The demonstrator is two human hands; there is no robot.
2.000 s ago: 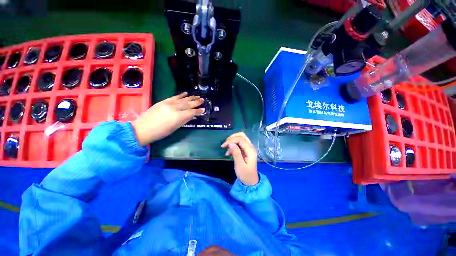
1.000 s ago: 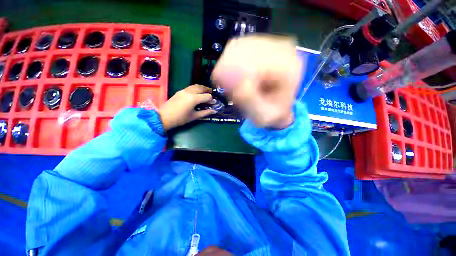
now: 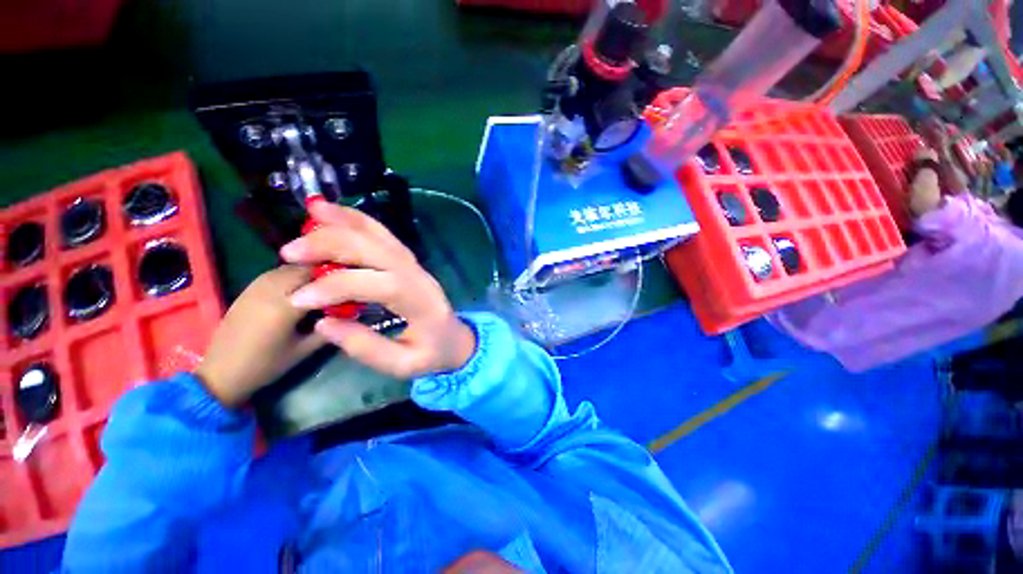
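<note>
The black toggle clamp press [image 3: 294,140] stands on the bench, its metal linkage visible. My right hand [image 3: 376,286] is closed around its red handle [image 3: 329,269], low over the front of the fixture. My left hand [image 3: 264,336] is at the front left of the fixture, its fingertips hidden behind my right hand. Whether it holds anything cannot be seen. The nest is mostly covered by my hands. The left red foam tray [image 3: 208,258] holds black round units [image 3: 164,267] in several pockets.
A blue box [image 3: 595,213] with a regulator [image 3: 615,123] and clear cylinder [image 3: 729,84] stands right of the press. A thin hose [image 3: 639,303] loops in front. Another red tray [image 3: 718,305] with units is beyond. A person's purple sleeve [image 3: 897,286] is at the right.
The view has turned to the right. My right hand, raised and blurred near the camera a second ago, is now lower, on the red handle. My left hand remains by the fixture's front.
</note>
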